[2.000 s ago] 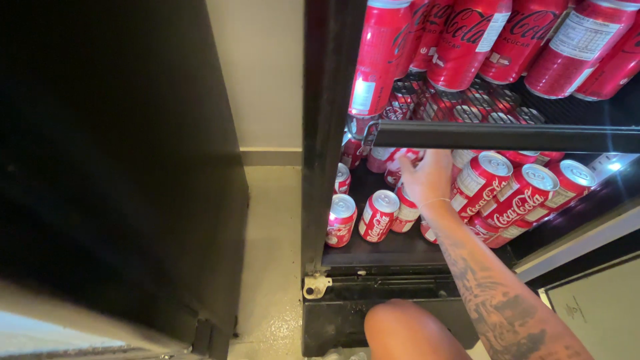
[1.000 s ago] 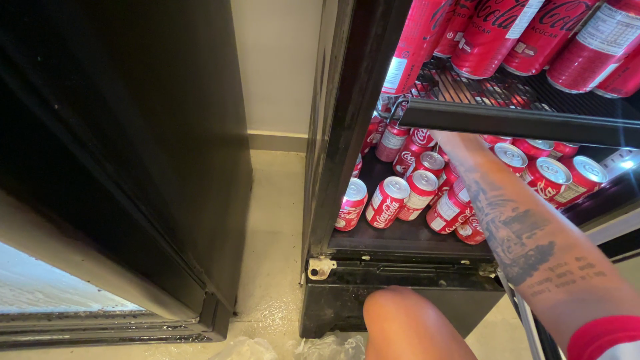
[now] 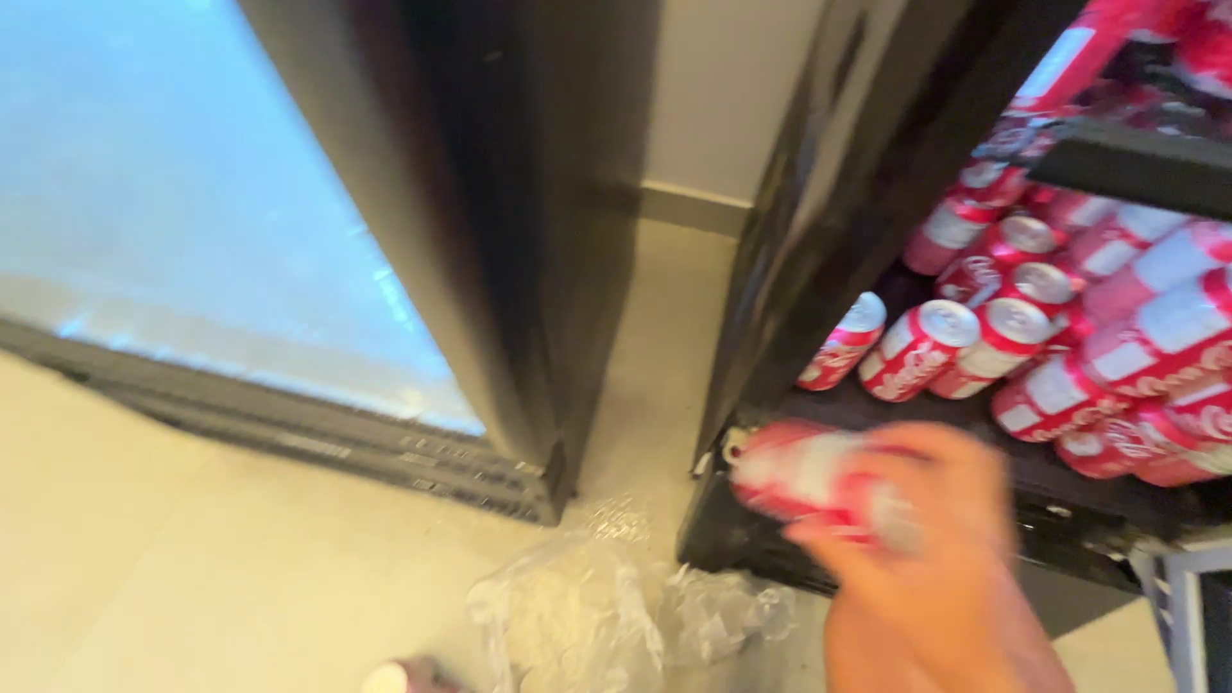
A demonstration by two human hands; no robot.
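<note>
My right hand (image 3: pixel 924 520), blurred by motion, grips a red and white Coca-Cola can (image 3: pixel 818 476), which lies tilted on its side in my fingers just outside the lower front edge of the open fridge. Behind it, on the bottom shelf, several small Coca-Cola cans stand upright, among them one at the front (image 3: pixel 919 351). More cans lie stacked on their sides (image 3: pixel 1155 337) to the right of those. My left hand is out of view.
A black wire shelf edge (image 3: pixel 1136 168) crosses above the lower cans. At left stands another black fridge with a glass door (image 3: pixel 192 212). Crumpled clear plastic (image 3: pixel 577 616) lies on the tiled floor, and part of a can (image 3: pixel 409 676) shows at the bottom edge.
My right hand was reaching deep among the bottom-shelf cans; now it is out in front of the fridge with a can in it. The view has swung left and down.
</note>
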